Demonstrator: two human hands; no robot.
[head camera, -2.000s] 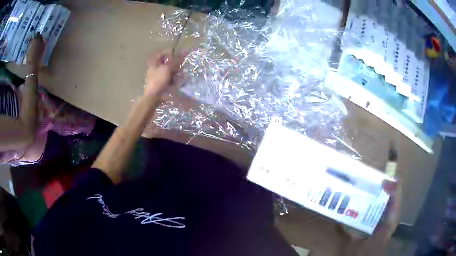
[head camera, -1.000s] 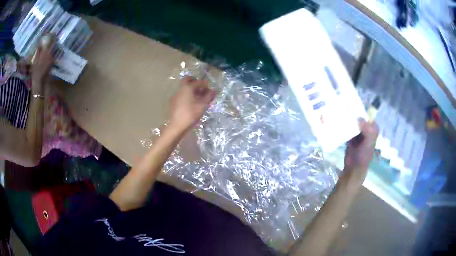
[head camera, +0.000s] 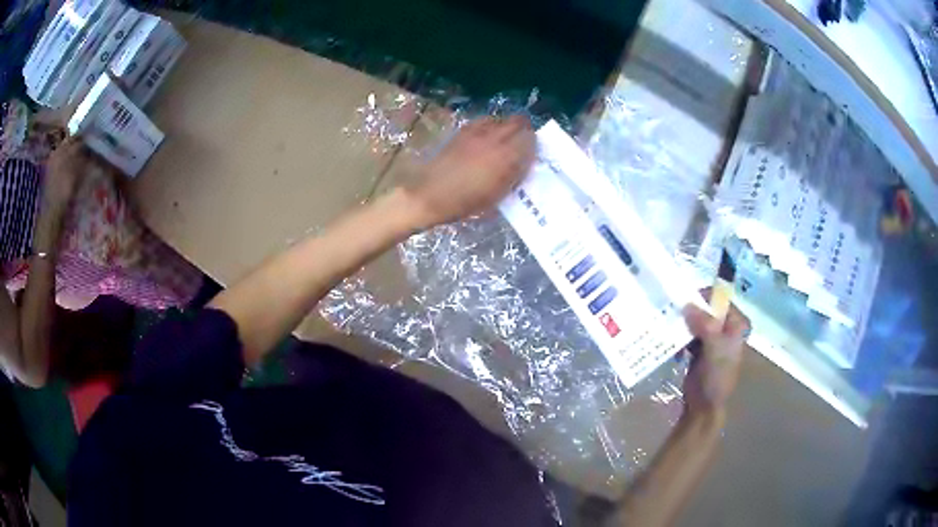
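Note:
A slim white box (head camera: 597, 257) with dark print and a small red mark is held slanted above a heap of crinkled clear film (head camera: 463, 309). My left hand (head camera: 475, 170) is at the box's upper left end, its fingers bent against that end. My right hand (head camera: 715, 355) grips the lower right end and also holds a small cutter (head camera: 722, 293) with a pale yellowish handle and dark tip pointing up. Whether film is still on the box cannot be told.
Overlapping white boxes (head camera: 813, 221) lie on a pale tray (head camera: 807, 381) at right. Brown cardboard (head camera: 257, 134) lies along a dark green surface (head camera: 442, 46). A co-worker's hand (head camera: 64, 170) is by white boxes (head camera: 93, 51) at left. A raised shelf edge (head camera: 854, 82) runs upper right.
The box has come down from the upper right to above the film, its printed face now clearly visible. My left hand has moved right, onto its end. The co-worker's hand has moved down.

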